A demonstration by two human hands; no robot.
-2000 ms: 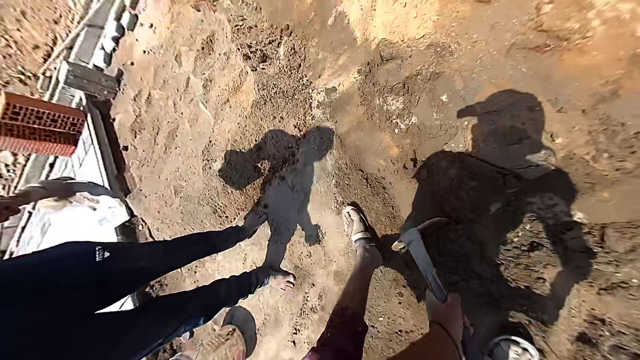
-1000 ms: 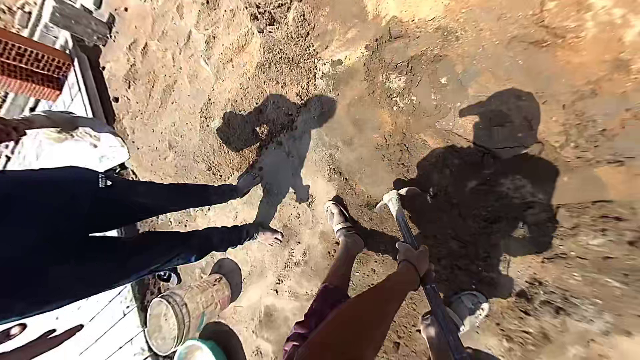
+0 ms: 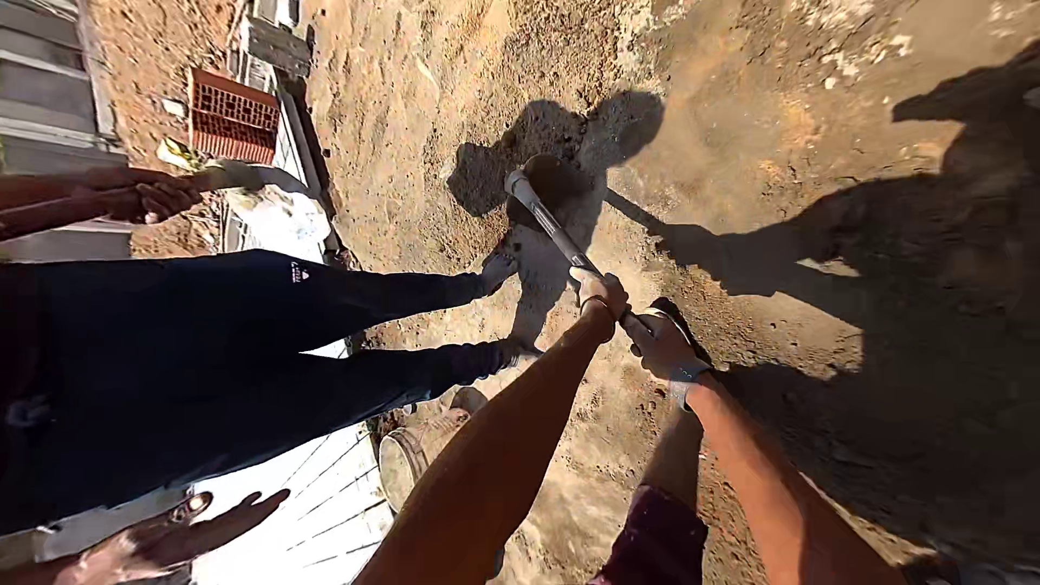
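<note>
My left hand (image 3: 601,294) is closed around the handle (image 3: 556,231) of a digging hoe, the farther forward of my two hands. Close behind it, my right hand (image 3: 662,345) grips the same handle near its rear part; a grey band circles that wrist. The hoe's dark, rounded blade (image 3: 556,191) is at the far end of the handle, over the soil and within another person's shadow. Whether the blade touches the ground cannot be told. My foot is partly hidden behind my right hand.
Another person in dark trousers (image 3: 390,305) stands at the left, bare feet close to the hoe. A bucket (image 3: 402,467) stands below those legs. A red hollow brick (image 3: 236,114) lies at upper left by a low masonry edge (image 3: 276,45). Uneven soil (image 3: 390,146) spreads ahead.
The hoe's head has moved left, away from beside my foot, to in front of the other person's feet. Both my hands now show together on the handle. The view has shifted.
</note>
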